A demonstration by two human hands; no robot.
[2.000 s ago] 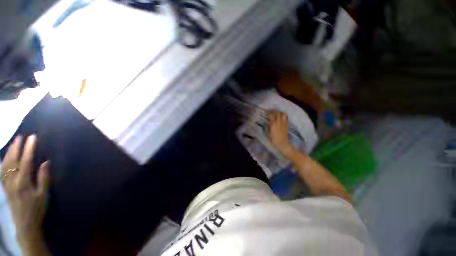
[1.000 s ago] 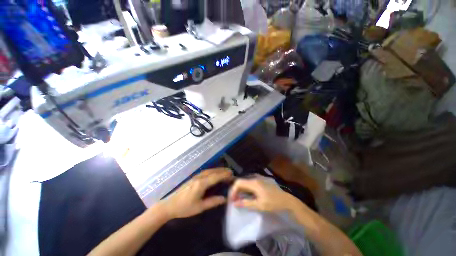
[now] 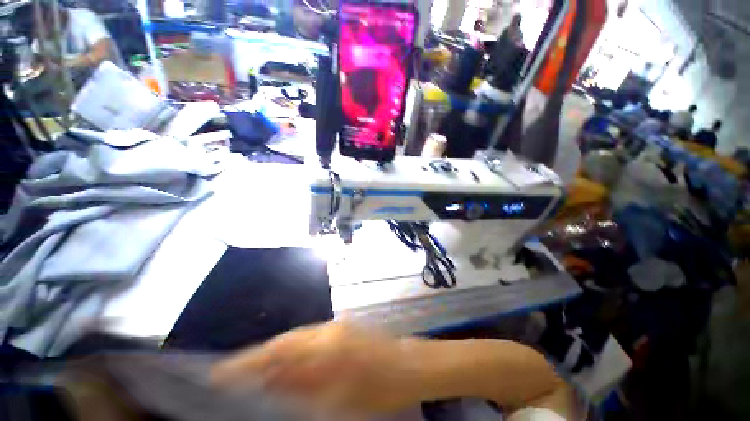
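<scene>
A black panel (image 3: 255, 296) lies flat on the white table left of the needle, its top edge near the lit presser foot (image 3: 333, 247). My right hand (image 3: 304, 366) is blurred in front of the panel's lower edge, reaching in from the right. A blurred light grey panel (image 3: 177, 382) stretches left from its fingers and looks held by them. A blurred brownish shape at the bottom left looks like my left hand (image 3: 94, 390); its fingers cannot be made out. The white sewing machine (image 3: 395, 193) stands behind.
Crumpled grey pieces (image 3: 115, 214) are heaped on the table at left. Black-handled scissors (image 3: 438, 267) lie right of the needle. A phone (image 3: 374, 78) with a pink screen stands above the machine head. The table-edge ruler (image 3: 477, 303) runs along the front right. A person (image 3: 82, 41) is at the far left.
The view has lifted and swung left, bringing the grey heap into sight. My right hand has moved left with the grey panel, across the front of the black one. My hands have moved apart.
</scene>
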